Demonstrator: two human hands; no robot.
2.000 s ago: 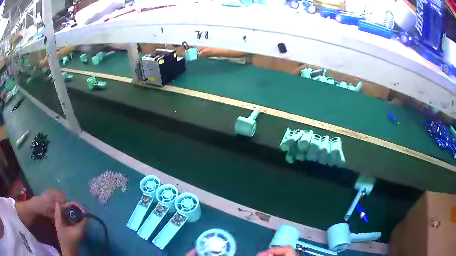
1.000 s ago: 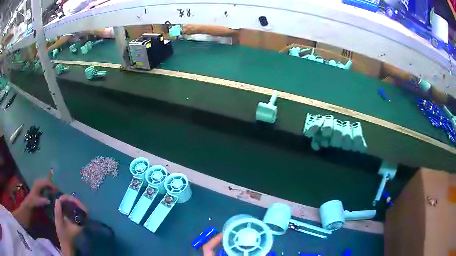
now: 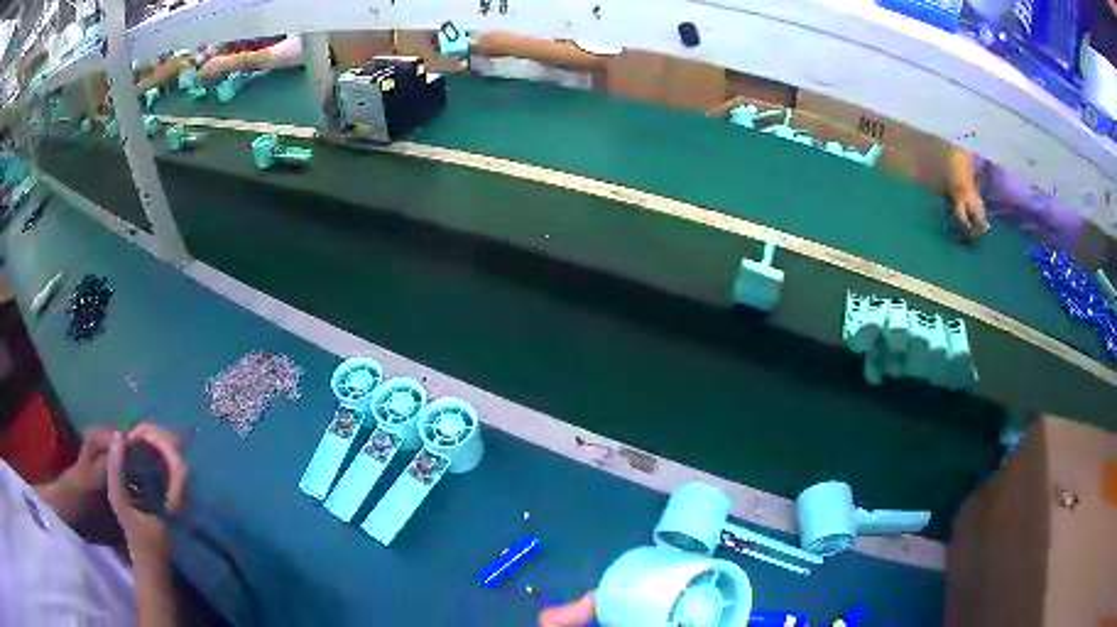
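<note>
A light-blue fan body point(image 3: 668, 590) with a round spoked head is at the bottom edge, its lower part cut off. My left hand point(image 3: 570, 612) shows only as fingertips at the head's left side, holding it; the rest is out of frame. My right hand is not in view. A blue battery cell point(image 3: 510, 561) lies on the bench left of the fan. More blue cells point(image 3: 845, 617) lie partly cut off at the right. Behind stand a fan body with an open handle point(image 3: 693, 517) and another fan body point(image 3: 827, 517).
Three open fan halves point(image 3: 398, 410) lie side by side, near a heap of screws point(image 3: 251, 390). A neighbour's hands hold a dark tool point(image 3: 146, 475). A belt point(image 3: 490, 319) carries fan parts point(image 3: 909, 339). A cardboard box point(image 3: 1041, 527) stands at right; a white shelf point(image 3: 515, 22) crosses above.
The fan body in my left hand has moved right and turned its head. My right hand, seen at first, is out of view. Belt parts have moved right; a hand has appeared across the belt.
</note>
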